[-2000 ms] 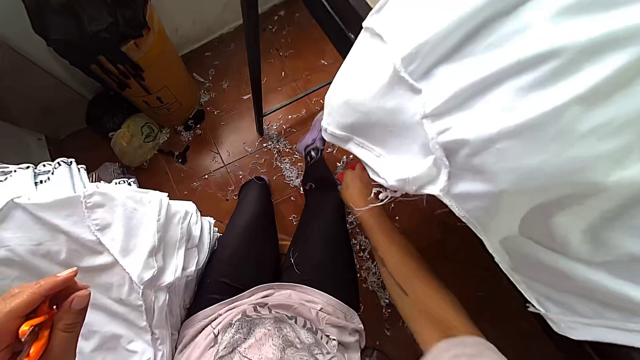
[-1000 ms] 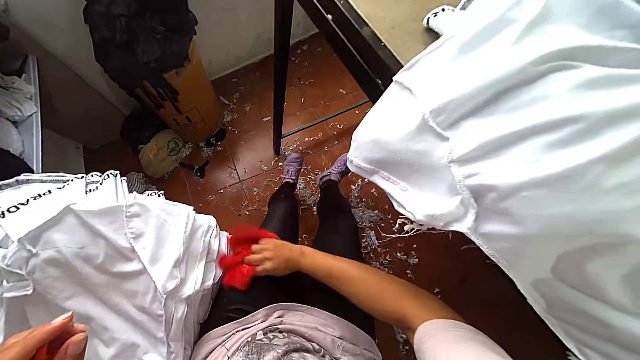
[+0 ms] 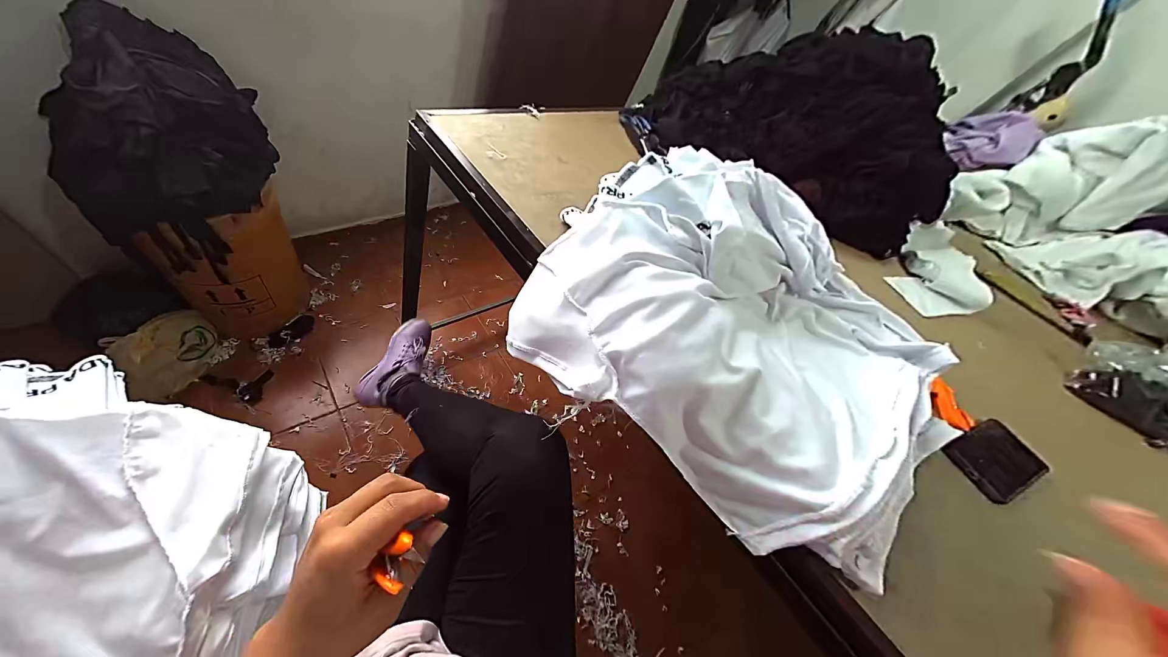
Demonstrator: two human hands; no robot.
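My left hand [image 3: 351, 557] is closed around a small orange-handled tool [image 3: 392, 561], perhaps thread snips, above my lap. At the lower right, my right hand [image 3: 1109, 584] is blurred over the table, fingers apart; something red shows at its lower edge, and whether it is held cannot be told. White garments [image 3: 721, 338] lie heaped on the table between the hands and hang over its edge. To the left of my left hand is a stack of white garments [image 3: 137, 511]. A black square object [image 3: 995, 461] and an orange item [image 3: 951, 404] touch at the white heap's right side.
The table [image 3: 967, 566] has a dark metal frame. A large black fabric pile [image 3: 803, 128] and more white cloth [image 3: 1077, 182] lie at its back. Black fabric fills a cardboard container [image 3: 246, 274] at the left, beside a plastic bag [image 3: 164, 351]. Thread scraps cover the tiled floor.
My right hand, with a red cloth over my lap one second ago, has moved right to the table. The view has swung up and right. My left hand has come farther into view.
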